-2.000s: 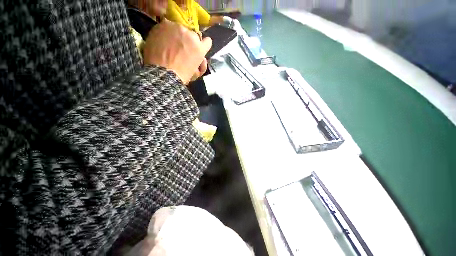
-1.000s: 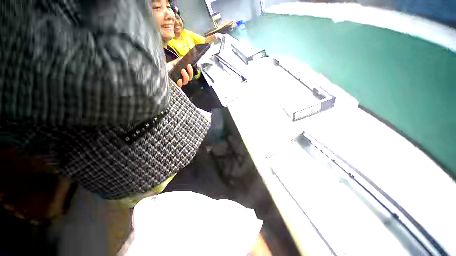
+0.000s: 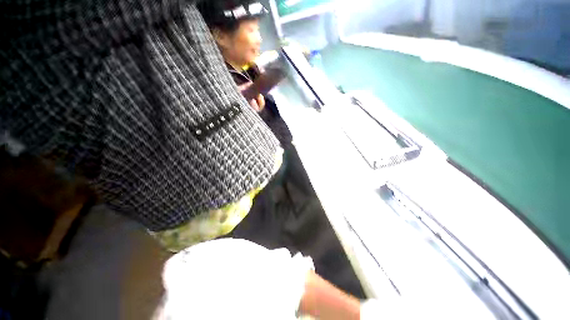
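Observation:
The nearest metal chassis (image 3: 437, 234), a long shallow open tray with dark edges, lies on the white bench (image 3: 331, 187) at the lower right, its near end cut off by the frame. A white sleeve, very overexposed, reaches in at the bottom with a strip of bare wrist. Beyond it a small white patch, apparently my gloved left hand (image 3: 378, 309), is cut off by the bottom edge over the chassis's near part. Its fingers and anything in them are hidden. My right hand is not in view.
A second chassis (image 3: 397, 159) lies farther along the bench, with more blurred parts beyond. A green surface (image 3: 475, 119) runs along the right. A person in a checked jacket (image 3: 187, 119) stands close at left; another person is behind, near a dark slab.
The view has shifted. The checked jacket now hides less of the floor side, and the person behind shows lower. Bare wrist and a white patch now show at the bottom beside the white sleeve.

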